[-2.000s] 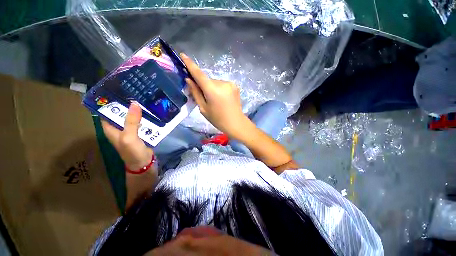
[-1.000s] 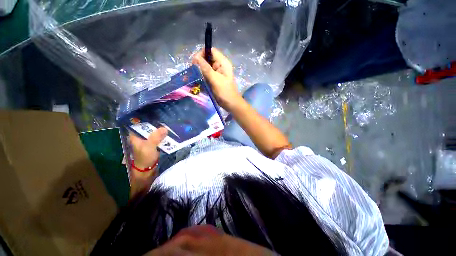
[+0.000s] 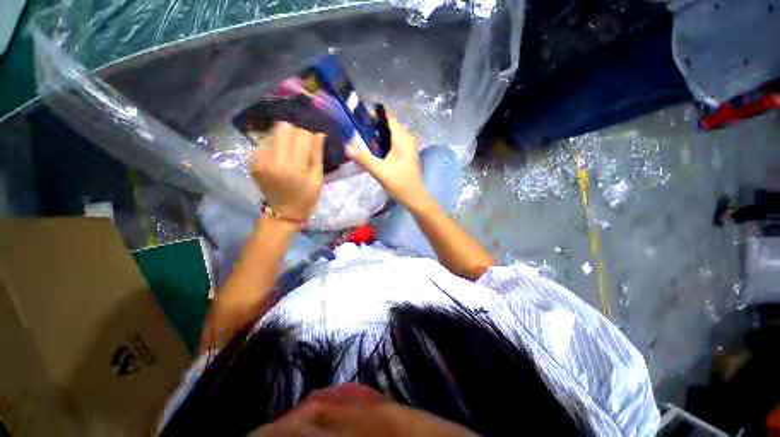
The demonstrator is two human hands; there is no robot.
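Note:
A dark blue retail box (image 3: 340,101) with a pink-purple corner is tilted above my lap, blurred. My right hand (image 3: 395,162) grips its right side, by the narrow face with a small white label. A black stick-like tool (image 3: 381,125) shows at the fingers of my right hand. My left hand (image 3: 289,171) lies over the near left part of the box with fingers curled; whether it grips the box or film on it cannot be told. The clear bag (image 3: 128,111) hangs from the table edge over my lap, with shiny film scraps (image 3: 428,107) in it.
The brown carton (image 3: 77,316) with a black logo stands at left beside a green surface (image 3: 175,286). The green bench (image 3: 214,24) is ahead. A person's dark-clothed leg (image 3: 599,85) is at upper right. Film scraps litter the floor by the yellow line (image 3: 590,230). A red object (image 3: 363,234) is on my lap.
The box has moved up and away from me and turned, showing its narrow side. My left hand has moved onto its near face. My right hand, earlier holding the black tool upright, now grips the box.

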